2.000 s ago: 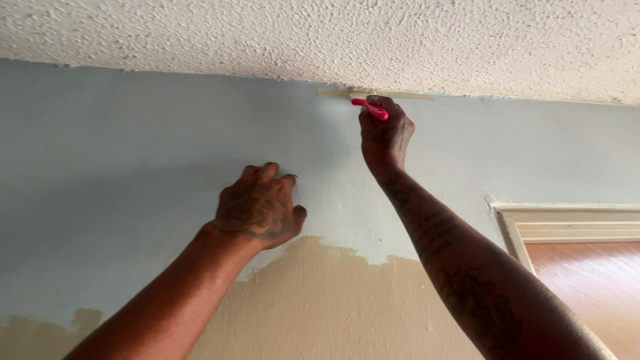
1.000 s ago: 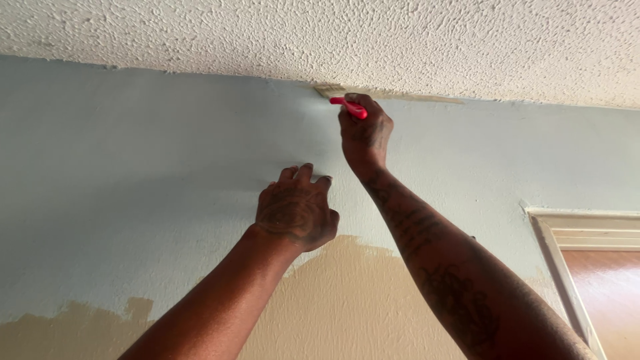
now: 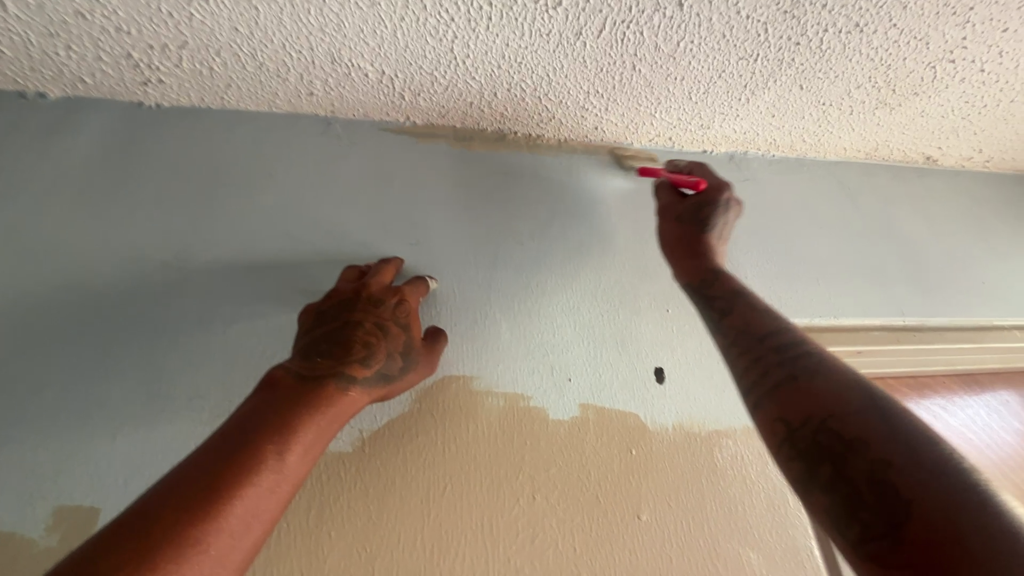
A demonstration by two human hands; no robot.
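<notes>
My right hand (image 3: 700, 212) grips a paintbrush (image 3: 672, 178) with a red handle, its bristles against the top of the wall just under the ceiling. A beige paint streak (image 3: 496, 142) runs along the wall's top edge, left of the bristles. Lower and to the left, my left hand (image 3: 368, 332) rests on the light blue-grey wall (image 3: 512, 232) with its fingers apart and nothing held. One of its fingertips has a whitish patch. Beige paint (image 3: 544, 488) with a ragged upper edge covers the lower wall.
A rough textured ceiling (image 3: 512, 64) meets the wall above my hands. At the right, partly behind my right forearm, is a pale door frame (image 3: 936, 348) around a brown wood door (image 3: 960, 408). A small dark hole (image 3: 659, 375) shows in the wall between my arms.
The beige streak under the ceiling is longer on the left of the brush. My hands are farther apart than one second ago. The right hand still holds the brush.
</notes>
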